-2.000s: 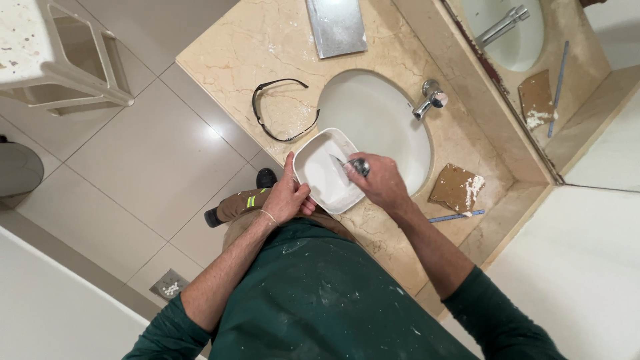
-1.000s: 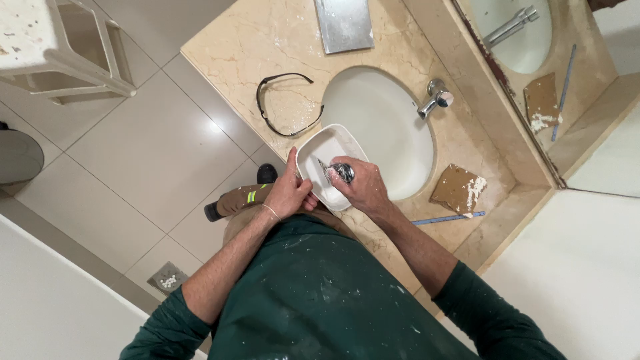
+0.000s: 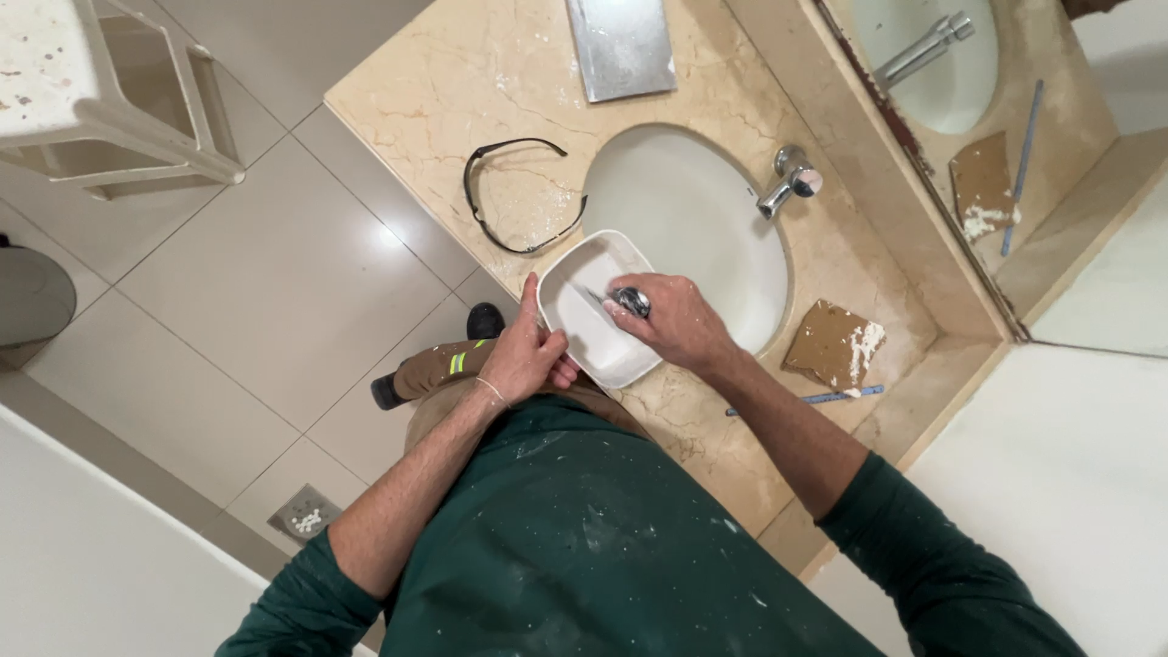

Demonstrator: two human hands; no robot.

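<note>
My left hand grips the near left rim of a white plastic tub, which is held at the counter's front edge, partly over the basin. In my right hand is a dark-handled tool, its thin blade reaching down into the tub; most of the blade is blurred, so its kind is unclear. White material coats the inside of the tub. Safety glasses with a black frame rest on the marble counter just beyond the tub.
Around the oval sink basin are a chrome faucet, a metal plate, a brown board piece with white smears and a blue stick. A white plastic stool stands on the tiled floor. A mirror lines the wall.
My right hand with the tool has shifted slightly within the tub. My left hand keeps its hold on the rim.
</note>
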